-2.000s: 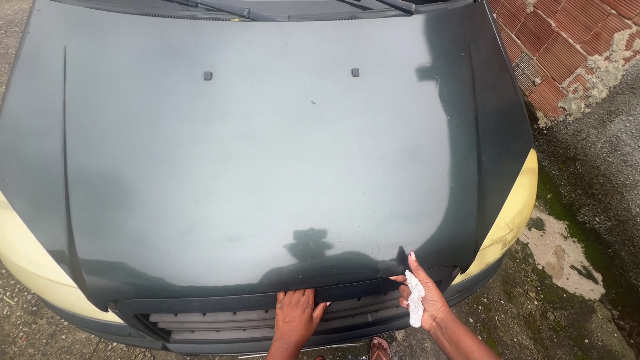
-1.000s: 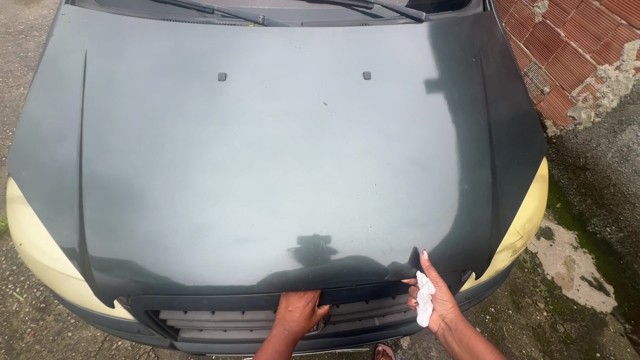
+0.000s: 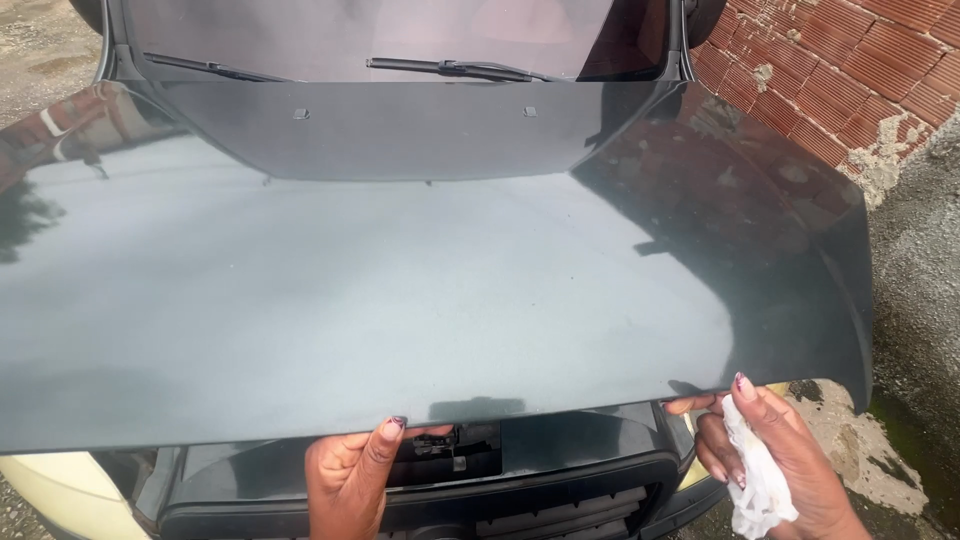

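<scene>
The dark green car hood [image 3: 450, 285] is raised partway, its front edge above the grille. My left hand [image 3: 351, 472] grips that edge near the middle, thumb on top and fingers underneath. At the right part of the edge, my right hand [image 3: 772, 450] has its fingers under the hood and thumb at the rim, and it also holds a crumpled white cloth or tissue [image 3: 759, 484]. Through the gap below the edge, the hood latch [image 3: 450, 442] shows beside my left hand. The black front grille [image 3: 570, 517] is partly visible beneath.
Wiper arms [image 3: 465, 70] lie at the base of the windshield [image 3: 360, 37]. A yellowed headlight [image 3: 67, 491] shows at the lower left. A red hollow-brick wall [image 3: 832, 75] stands close on the right, with rough mortar and concrete [image 3: 919, 247] below it.
The hood, closed in both earlier frames, is now lifted at the front. My left hand has gone from the grille gap to gripping the hood's edge; my right hand has its fingers under it.
</scene>
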